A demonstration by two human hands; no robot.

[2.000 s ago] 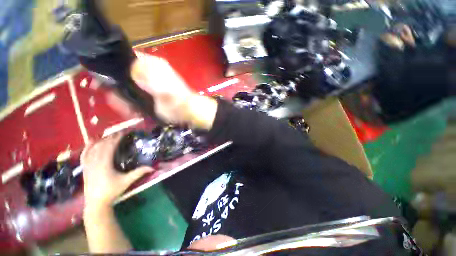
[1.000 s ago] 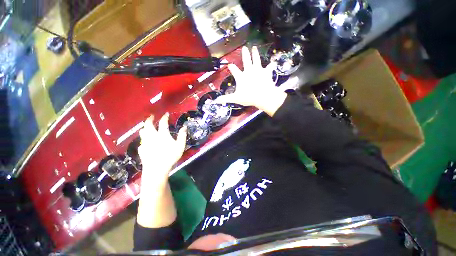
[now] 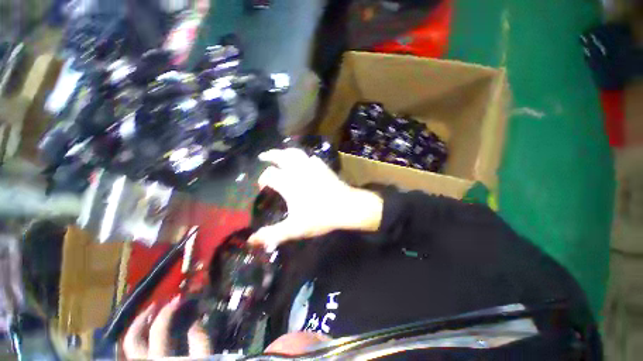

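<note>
The picture is blurred. My right hand [image 3: 314, 201] is curled around a black round housing assembly [image 3: 270, 204], thumb and fingers on either side of it. More black and silvery housings [image 3: 243, 275] stand in a row on the red mat [image 3: 217, 224] between my hands. My left hand [image 3: 166, 335] is at the bottom edge, partly cut off, with its fingers beside the row; its grip is hidden. A thin dark shape, likely the electric screwdriver [image 3: 150, 282], lies on the mat at the left.
A tangled heap of shiny black housings [image 3: 176, 116] lies beyond the mat. A small white and grey box [image 3: 130, 211] stands by the mat's end. An open brown carton [image 3: 486, 127] on the green floor [image 3: 557, 183] holds black pieces. Another brown carton [image 3: 92, 282] is at the left.
The view has swung to the right, bringing the heap and floor carton nearer the middle. My right hand, spread open over the row's end before, is now curled around a housing. My left hand is lower.
</note>
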